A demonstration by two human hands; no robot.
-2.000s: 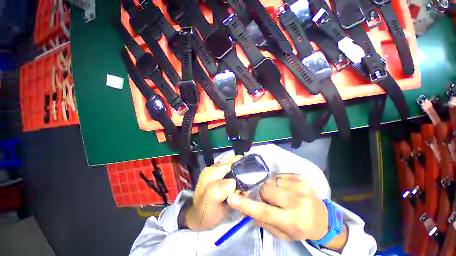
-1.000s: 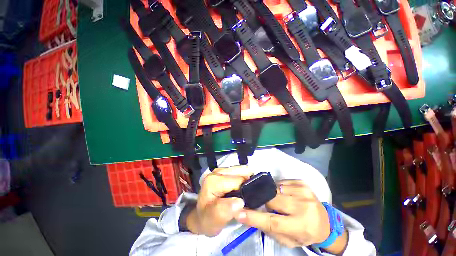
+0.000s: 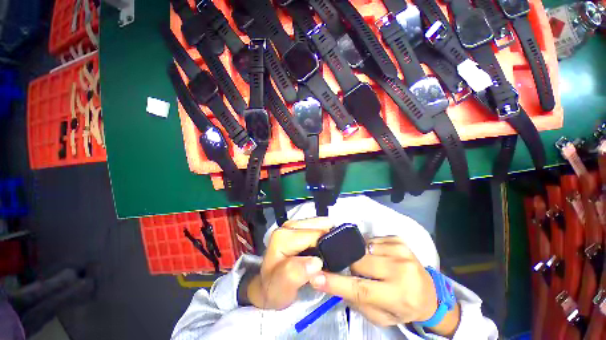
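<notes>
A black square smartwatch is held in front of my chest, dark screen side up. My left hand grips its left side, thumb at the lower left edge. My right hand is at its right and lower edge, index finger pointing toward my left thumb. A blue pen-like tool sticks out below my right hand, which holds it; its working end is hidden. Most of the held watch's strap is hidden by my left hand.
An orange-red tray full of black-strap watches lies on the green bench, straps overhanging the front edge. White squares lie left and on the watches. A clear bottle stands back right. Pink-strap watches are right.
Since two seconds ago, the held watch has tilted and moved slightly right and down, its screen going from bright glare to dark. The blue tool has shifted slightly right.
</notes>
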